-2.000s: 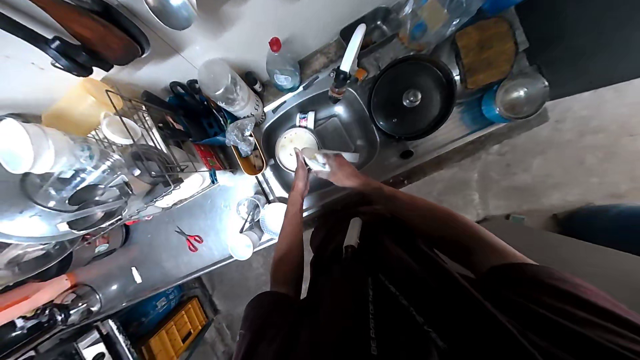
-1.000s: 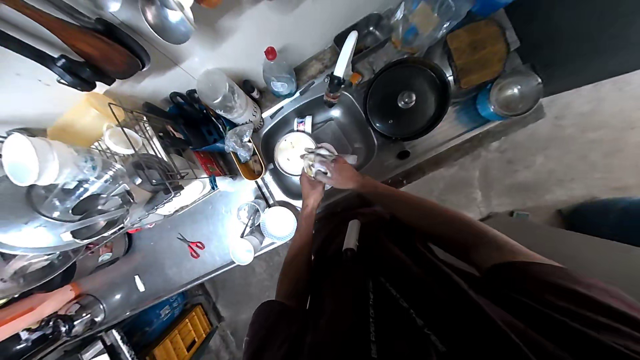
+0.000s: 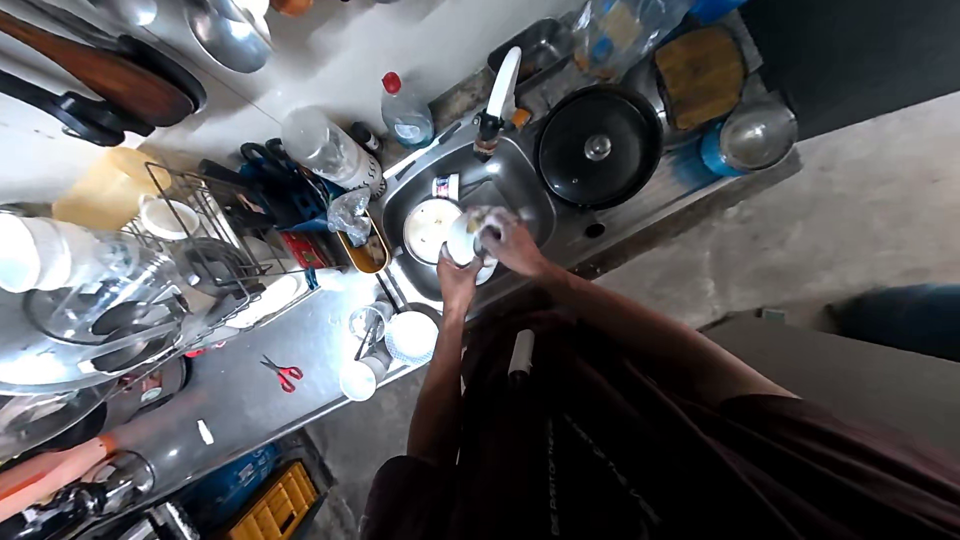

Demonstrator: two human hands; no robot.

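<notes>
Over the steel sink basin (image 3: 517,172), my left hand (image 3: 459,281) grips a small white dish (image 3: 460,241) by its lower edge. My right hand (image 3: 512,244) is at the dish's right side, closed on a pale, yellowish scrubbing pad or cloth (image 3: 484,219), blurred by motion. A white plate (image 3: 430,229) lies in the basin just left of the dish. Behind it stands a small white container with a printed label (image 3: 445,186). Part of another white item shows below my hands, mostly hidden. The faucet (image 3: 501,90) reaches over the basin's back edge.
Right of the basin is a black lidded pan (image 3: 598,147); a wooden board (image 3: 699,75) and a metal bowl (image 3: 757,136) lie beyond. White cups (image 3: 358,380) stand at the counter's front edge, red-handled scissors (image 3: 286,373) farther left. Behind are a wire dish rack (image 3: 217,225) and a bottle (image 3: 406,116).
The white dish now shows clearly in my left hand, where earlier both hands were close together around a pale bundle. My right hand has shifted slightly on it.
</notes>
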